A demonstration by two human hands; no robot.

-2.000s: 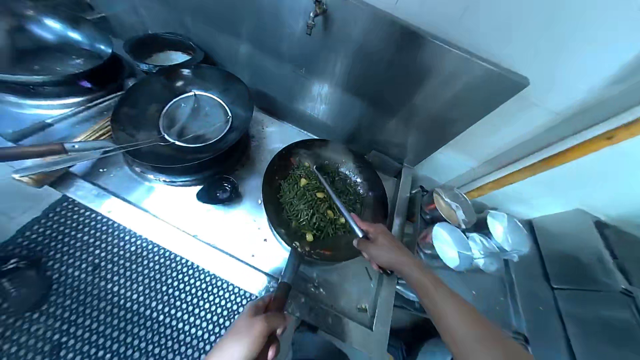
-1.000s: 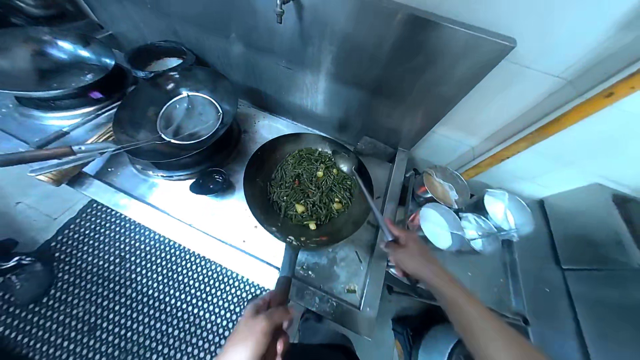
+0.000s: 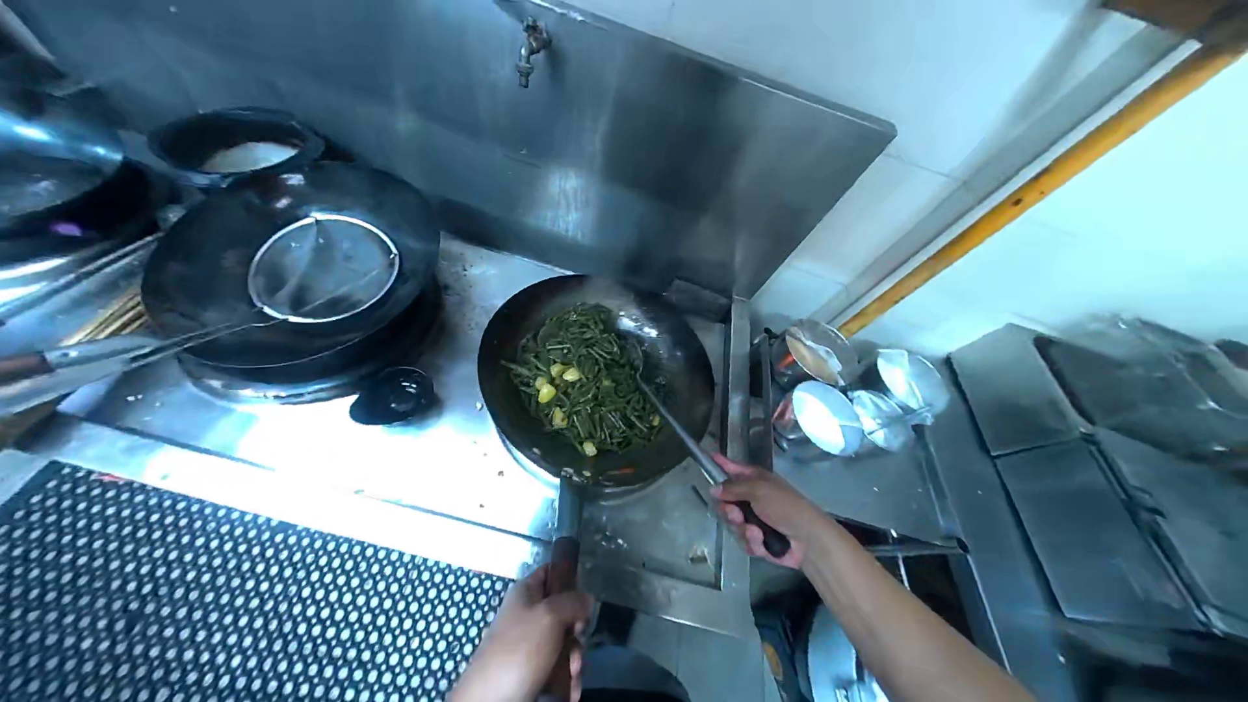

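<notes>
My left hand [image 3: 539, 624] grips the dark handle of a black wok [image 3: 507, 336], low in the view's middle. Long green beans [image 3: 585, 361] with several yellow pieces [image 3: 548, 392] lie heaped in the wok, mostly toward its left side. To the right, my right hand [image 3: 765, 512] is closed on the dark grip of a metal cooking utensil [image 3: 687, 439]. The utensil's shaft slants up and left over the wok's rim, and its far end is at the beans' right edge, partly hidden.
At left, a round wire-mesh strainer [image 3: 327, 268] rests on another wok [image 3: 205, 253]. A black ladle bowl [image 3: 393, 395] lies on the steel stovetop [image 3: 468, 497]. Containers with ingredients [image 3: 827, 417] stand at right, near lidded steel bins [image 3: 1082, 526]. A tap [image 3: 531, 49] juts from the steel backsplash.
The utensil's far end has moved from the wok's upper right rim down to the beans' right edge. The beans sit more to the left in the wok than one second ago.
</notes>
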